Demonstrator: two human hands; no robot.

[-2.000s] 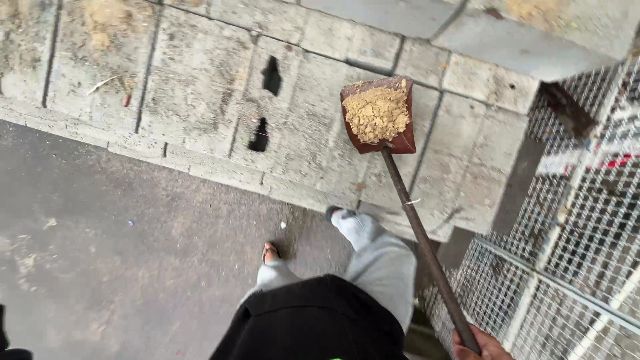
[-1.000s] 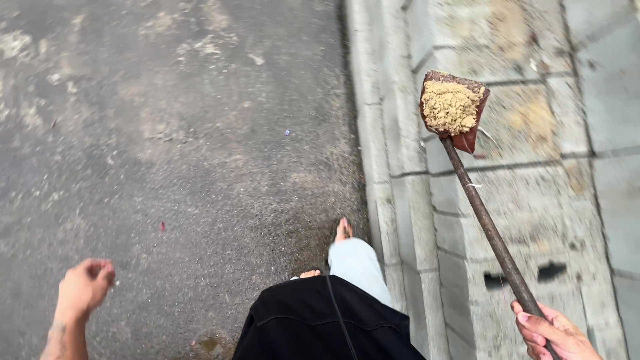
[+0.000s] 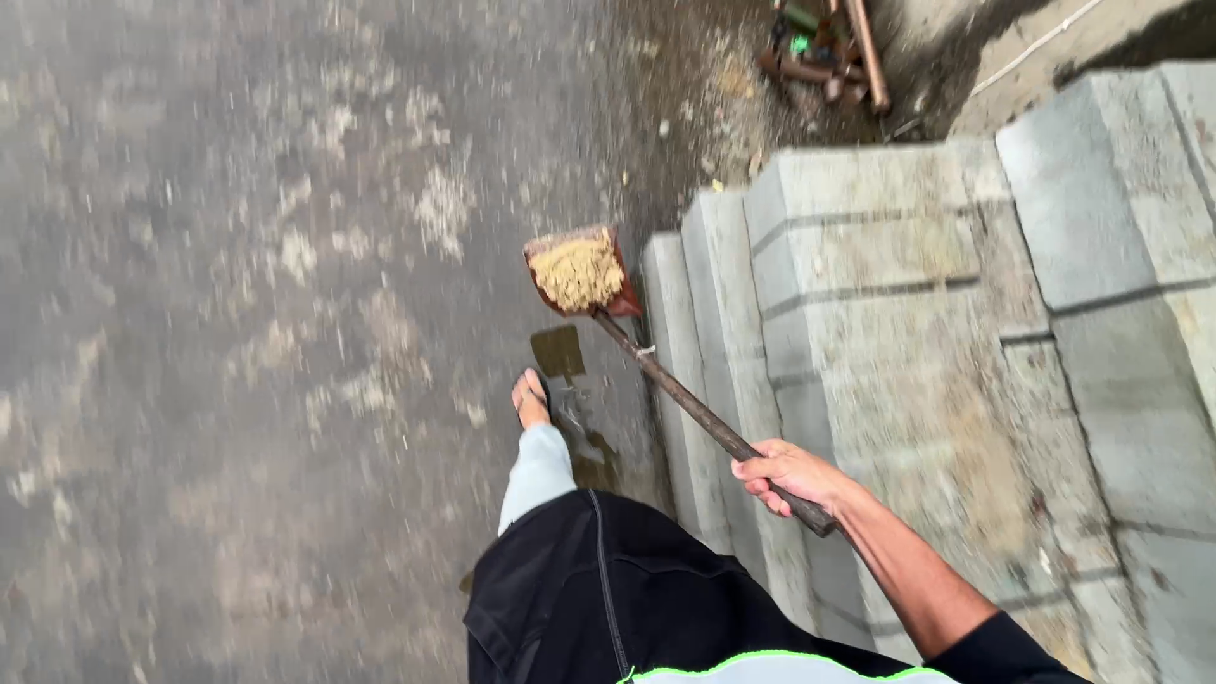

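My right hand (image 3: 784, 475) grips the dark wooden handle (image 3: 698, 410) of a shovel near its butt end. The shovel's reddish-brown blade (image 3: 622, 302) points away from me, over the pavement beside the steps, and bears a heap of tan sand-like material (image 3: 578, 274). A pale tie is wrapped round the handle just below the blade. My left hand is out of view.
Grey concrete steps (image 3: 883, 256) run along my right. Grey pavement (image 3: 237, 380) with pale patches lies to my left. Rusty metal pieces and a pipe (image 3: 866, 57) lie beyond the steps. One foot in a flip-flop (image 3: 530, 399) is beside a wet patch.
The view has swung and travelled along the steps. My right hand still holds the loaded shovel, whose blade is now over the pavement instead of the steps. My left hand has left the view.
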